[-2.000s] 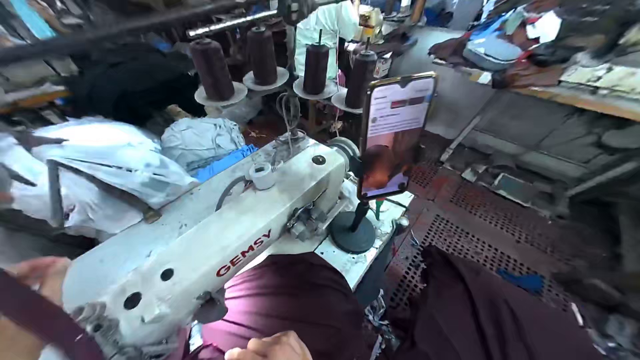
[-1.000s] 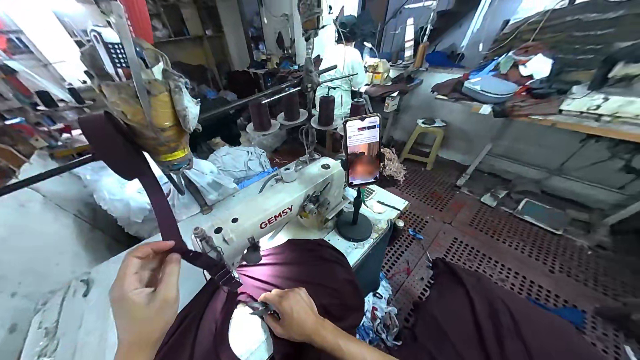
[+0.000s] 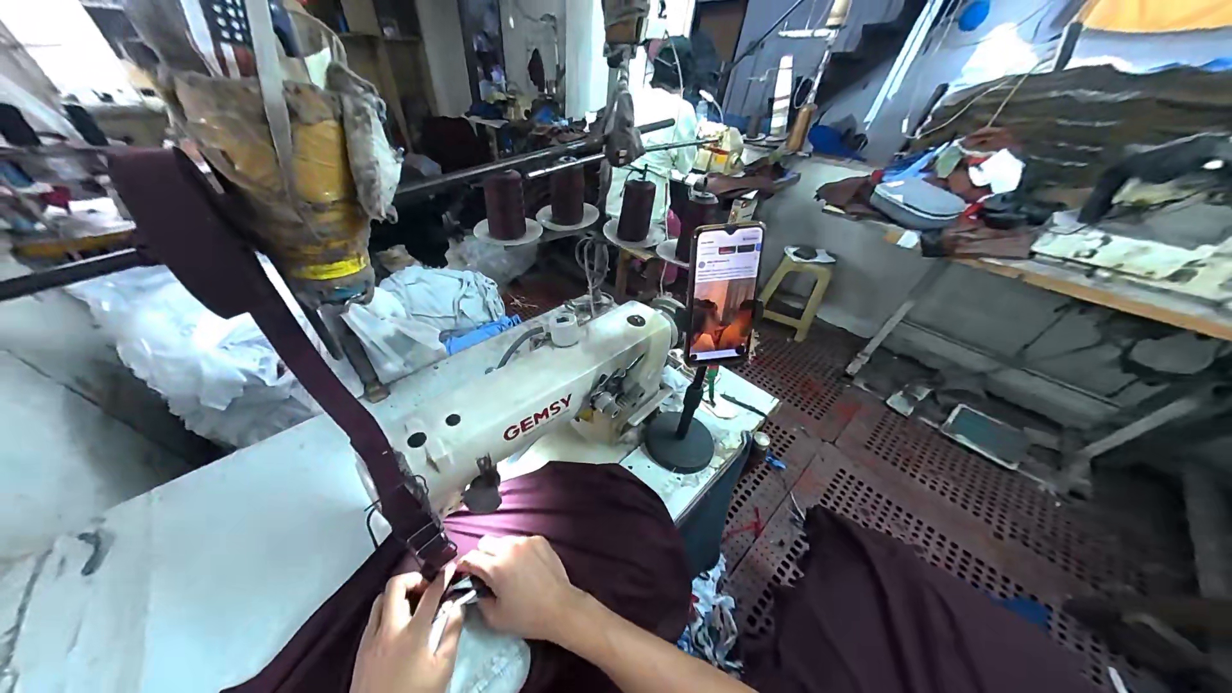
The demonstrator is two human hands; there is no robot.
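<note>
Both my hands are at the needle end of a white Gemsy industrial sewing machine [image 3: 520,404]. My left hand [image 3: 409,626], fingers bent, pinches the edge of dark maroon fabric [image 3: 597,539]. Close against it, my right hand [image 3: 529,582] holds the same edge, with a small dark and metallic tool partly hidden under its fingers. A maroon fabric strip [image 3: 318,366] runs down from a roll at the upper left into the metal folder [image 3: 423,539] just above my fingertips. The maroon fabric spreads under the machine head, lit pink by its lamp.
A phone [image 3: 724,294] stands on a round black base behind the machine. Cones of maroon thread [image 3: 635,212] stand beyond. A taped yellow post [image 3: 308,173] rises at the left. More maroon cloth [image 3: 905,616] lies at the right. A person in pale clothing [image 3: 659,144] is in the background.
My left hand has moved from the hanging strip down to the fabric edge beside my right hand. The view has swung widely since the oldest frame.
</note>
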